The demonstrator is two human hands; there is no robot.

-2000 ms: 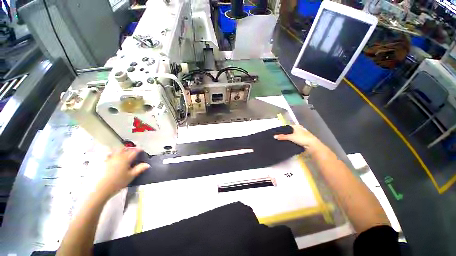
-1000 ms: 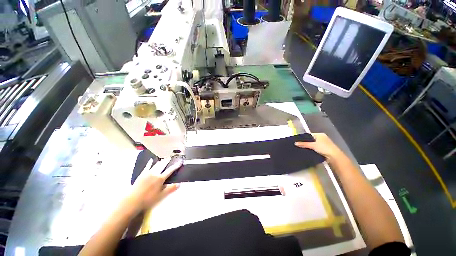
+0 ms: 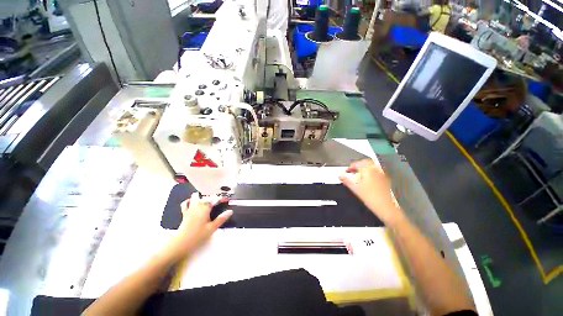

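A black fabric panel [image 3: 278, 216] lies across the white placement sheet [image 3: 247, 253], its left part under the white sewing machine head [image 3: 204, 142]. A long narrow slot [image 3: 284, 202] shows white in it. My left hand [image 3: 200, 219] rests on the panel's left part by the needle area, fingers spread, thumb apart. My right hand [image 3: 368, 185] is at the panel's upper right edge, fingertips bent together over the white sheet; whether it grips the fabric is unclear. It hides the panel's right end. The needle is hidden behind the head and my left fingers.
A dark slot mark [image 3: 315, 248] is on the sheet, with yellow tape [image 3: 364, 295] along its edge. A larger black panel [image 3: 247, 296] lies nearest me. Behind are the clamp unit [image 3: 296, 131] and thread cones [image 3: 352, 23]; a control screen [image 3: 439, 85] stands right.
My right hand has moved from the panel's right end to its upper edge. My left hand has shifted right with the panel, then stayed near the needle area. The camera view has shifted.
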